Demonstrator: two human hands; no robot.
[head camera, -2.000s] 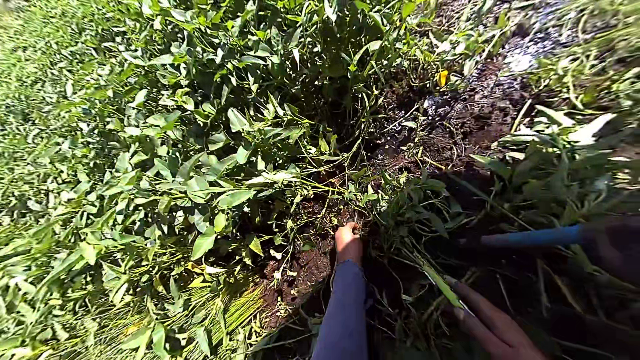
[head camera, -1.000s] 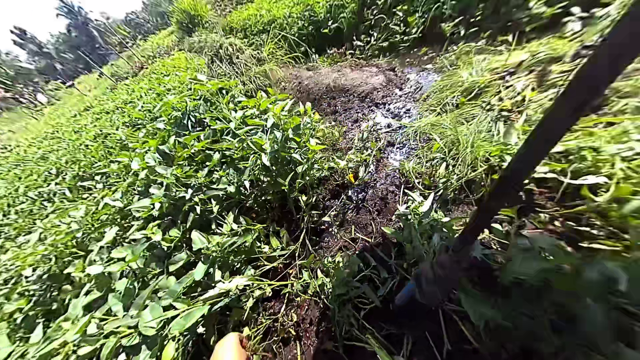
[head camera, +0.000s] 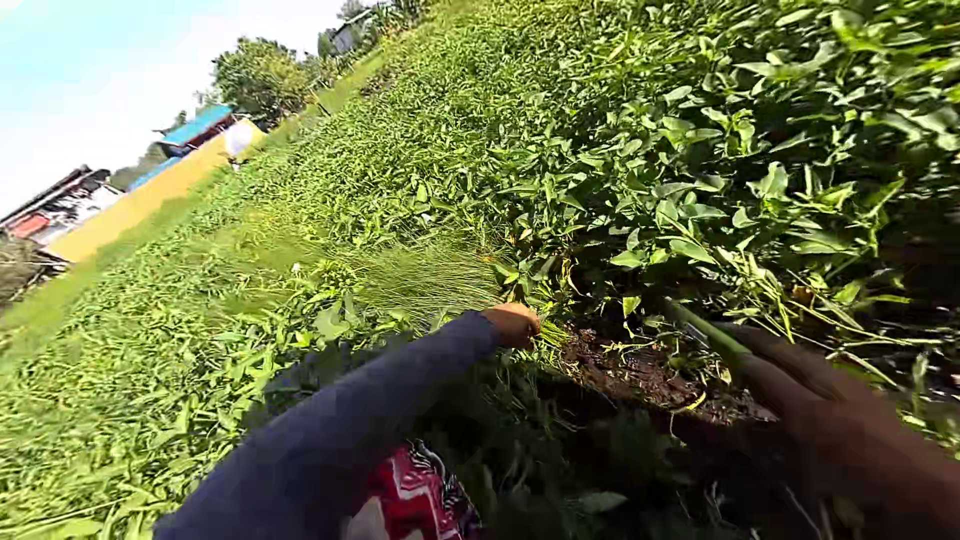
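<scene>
My left hand (head camera: 514, 324), at the end of a blue-grey sleeve, is closed around the base of a tuft of fine grass (head camera: 431, 274). Dark bare soil (head camera: 637, 375) lies just right of it. My right hand (head camera: 780, 375) is farther right, blurred and partly in shadow, with its fingers around a narrow green object (head camera: 705, 330), whose exact kind I cannot tell. That object points up and left toward the leafy green plants (head camera: 690, 217). Its far end lies near the shaded stems.
Dense leafy plants spread over the slope. Loose vines (head camera: 817, 322) trail at the right. Red patterned cloth (head camera: 412, 495) shows at the bottom, beside my sleeve. Far off at the upper left are a yellow wall (head camera: 150, 202), blue-roofed buildings, trees and a pale, indistinct shape.
The view has swung far to the left. My left hand, among vines over soil two seconds ago, is now at the grass tuft. My right hand, not discernible one second ago, is visible again.
</scene>
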